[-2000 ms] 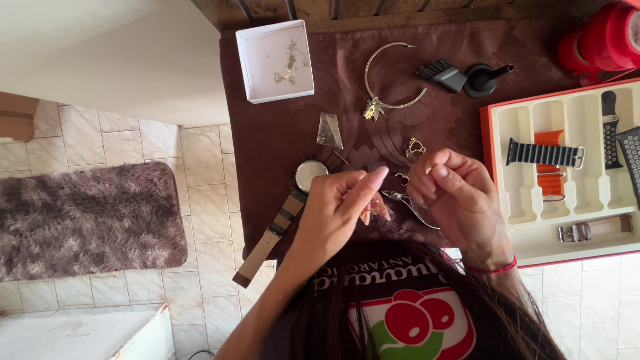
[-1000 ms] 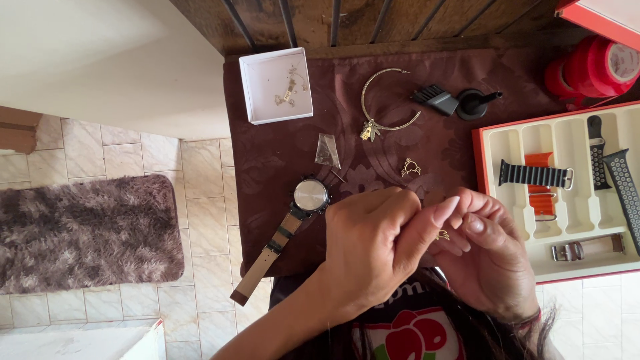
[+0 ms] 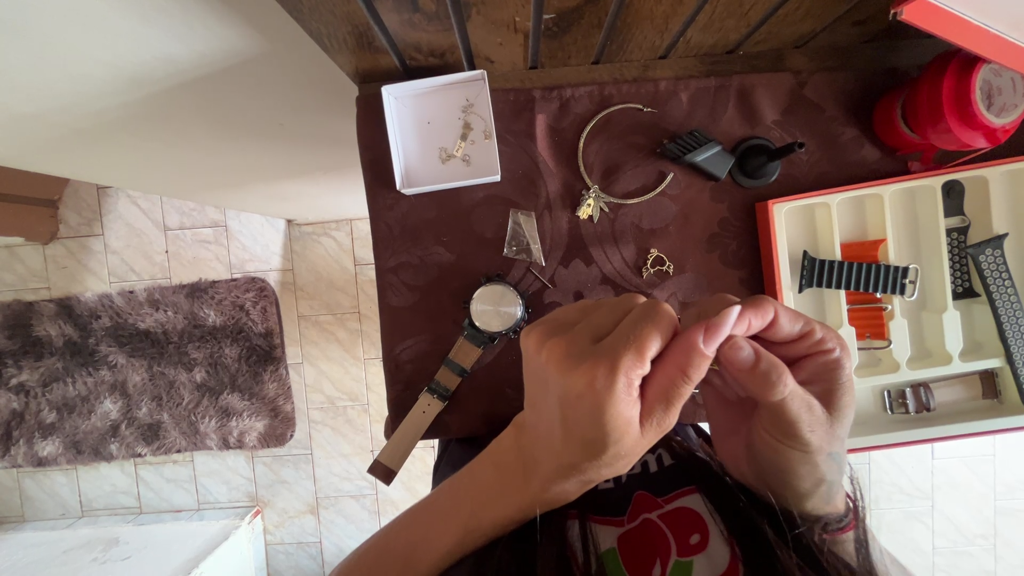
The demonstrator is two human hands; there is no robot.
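My left hand (image 3: 600, 388) and my right hand (image 3: 780, 384) meet above the front of the cloth, fingertips pinched together. A small gold-coloured piece glints between them, mostly hidden by fingers. Just beyond lies a gold-coloured openwork charm (image 3: 658, 263). Farther back is an open hoop bangle (image 3: 590, 148) with a hand-shaped charm and a leaf-shaped charm (image 3: 593, 204). Left of my hands, a wristwatch (image 3: 497, 307) lies face down, its strap (image 3: 436, 392) stretched toward the front. Near it are a small clear plastic bag (image 3: 524, 237) and a thin metal pin (image 3: 542, 277).
A white box (image 3: 442, 178) with a fine chain (image 3: 464, 144) stands at back left. Behind are a black brush-like piece (image 3: 698, 154), a black stand (image 3: 755, 162) and a red container (image 3: 940, 104). A red-edged tray (image 3: 892, 362) at right holds several watch straps (image 3: 856, 274).
My hands, apart two seconds ago, have come together at the fingertips. The pliers seen beside them earlier are now mostly or wholly hidden. The view has shifted slightly.
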